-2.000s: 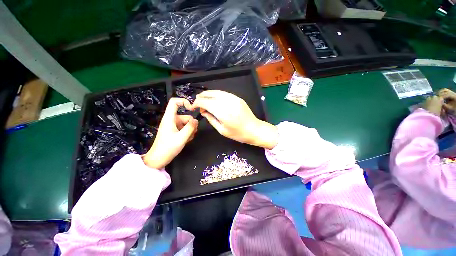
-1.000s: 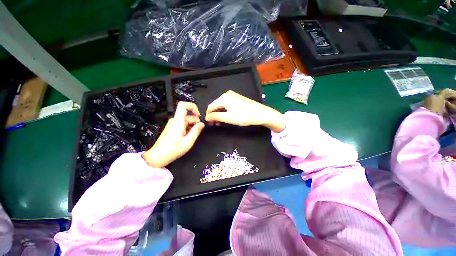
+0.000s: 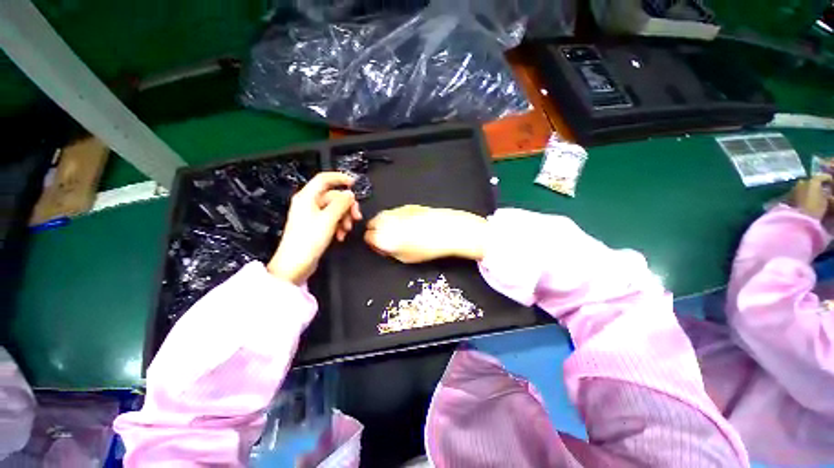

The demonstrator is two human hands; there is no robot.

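Observation:
The black two-compartment tray (image 3: pixel 421 340) lies on the green worktop. A heap of glossy black plastic parts (image 3: pixel 215 219) fills its left compartment. A small group of black parts (image 3: pixel 358 166) lies at the far left corner of the right compartment. A pale pile of tiny inserts (image 3: pixel 430 306) lies at its near end. My left hand (image 3: pixel 315 222) is over the divider, thumb and fingers near the small group; a dark part seems to be at its fingertips, but this is blurred. My right hand (image 3: pixel 411 234) is over the right compartment, fingers curled down, fingertips hidden. The hands are apart.
A large clear bag of black parts (image 3: pixel 384 69) lies behind the tray on an orange board (image 3: pixel 512 133). A small zip bag (image 3: pixel 561 165) and a black case (image 3: pixel 658 87) are to the right. Another person's hand (image 3: pixel 812 196) and pink sleeve are at far right.
My hands have separated from their meeting point. My left hand has moved slightly left and up; my right hand has turned down and lowered. The whole view has shifted a little.

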